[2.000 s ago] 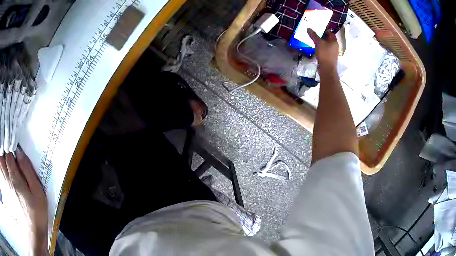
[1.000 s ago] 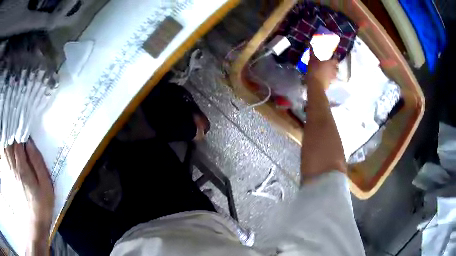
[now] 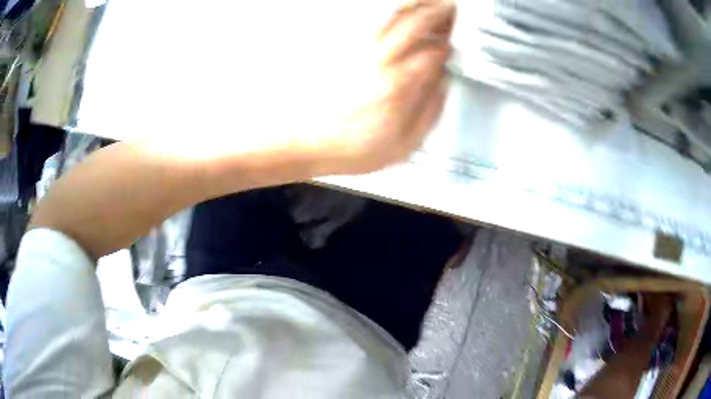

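Note:
My left hand [image 3: 413,78] is over the white table [image 3: 499,148], fingers curled, beside the left edge of a stack of pale layered pieces [image 3: 561,54]. Glare and blur hide whether it grips any piece. My right forearm reaches into the orange-tan basket [image 3: 555,362] at the lower right. My right hand [image 3: 655,316] is small, dark and blurred there; its fingers and anything in them cannot be made out. The phone cannot be made out.
A brown square [image 3: 668,246] sits on the table's front edge at the right. My dark-clothed lap is below the table edge. Speckled grey floor [image 3: 495,312] lies between my lap and the basket. Pale cloth [image 3: 117,284] hangs at the left.
The view has swung left, so the table fills the top and the basket sits lower right. My left hand is now curled instead of flat. The lit phone no longer shows.

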